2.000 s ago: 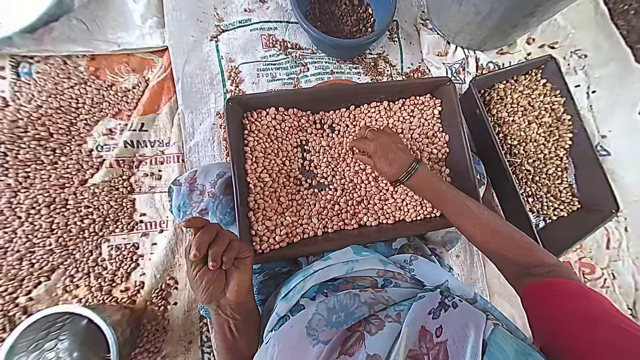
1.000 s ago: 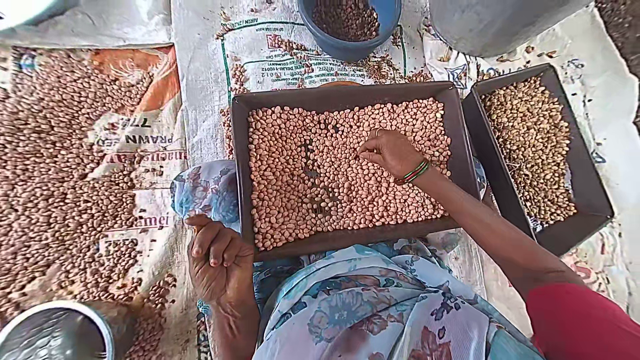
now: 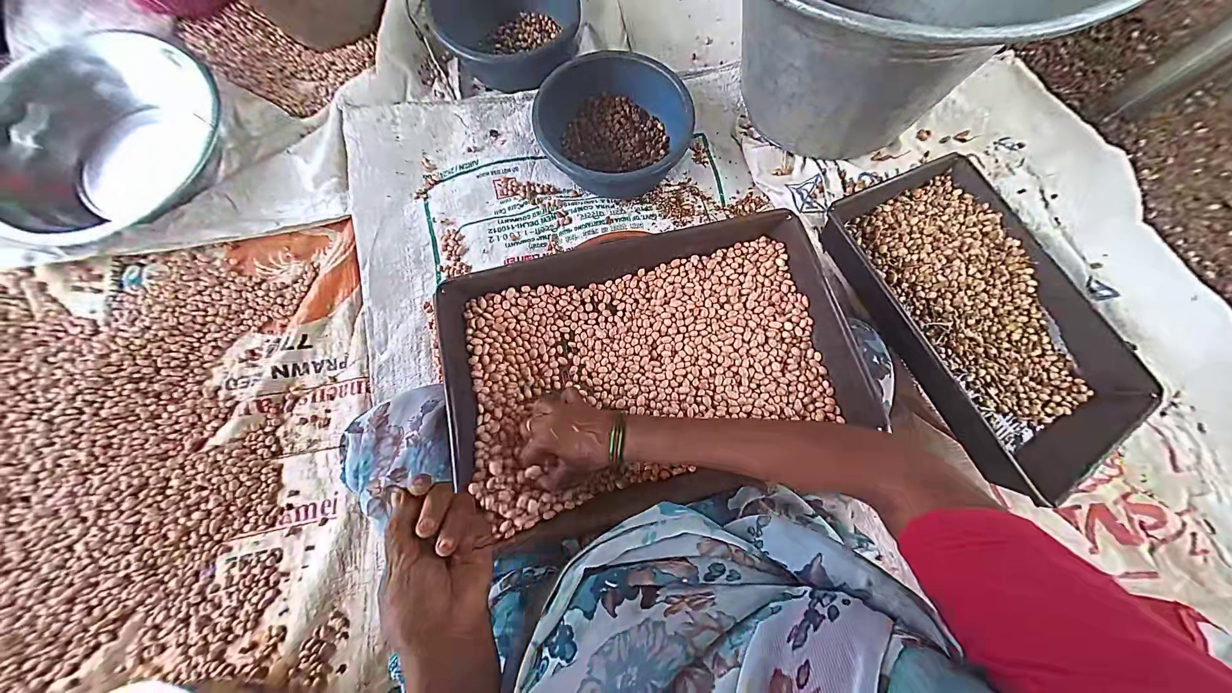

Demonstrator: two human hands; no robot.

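Observation:
A dark rectangular tray (image 3: 804,241) full of pinkish-tan nuts or seeds (image 3: 703,327) rests across my lap, on patterned cloth. My right hand (image 3: 570,438), with green bangles at the wrist, reaches down into the lower left part of the seeds, fingers bent down; its fingertips are hidden, so whether it grips any is unclear. Beside the tray's lower left corner is my left hand (image 3: 438,539), its fingers curled in; what lies inside them cannot be seen.
A second dark tray (image 3: 1107,414) of browner pieces lies at the right. Blue bowls (image 3: 616,178) and a large metal tub (image 3: 837,87) stand beyond. A shiny metal basin (image 3: 192,106) is at the upper left, above seeds spread on printed sacks (image 3: 327,385).
My right hand has moved from the tray's right-centre to its lower left. My left hand remains by the tray's left side. The view has shifted, showing more of the far side.

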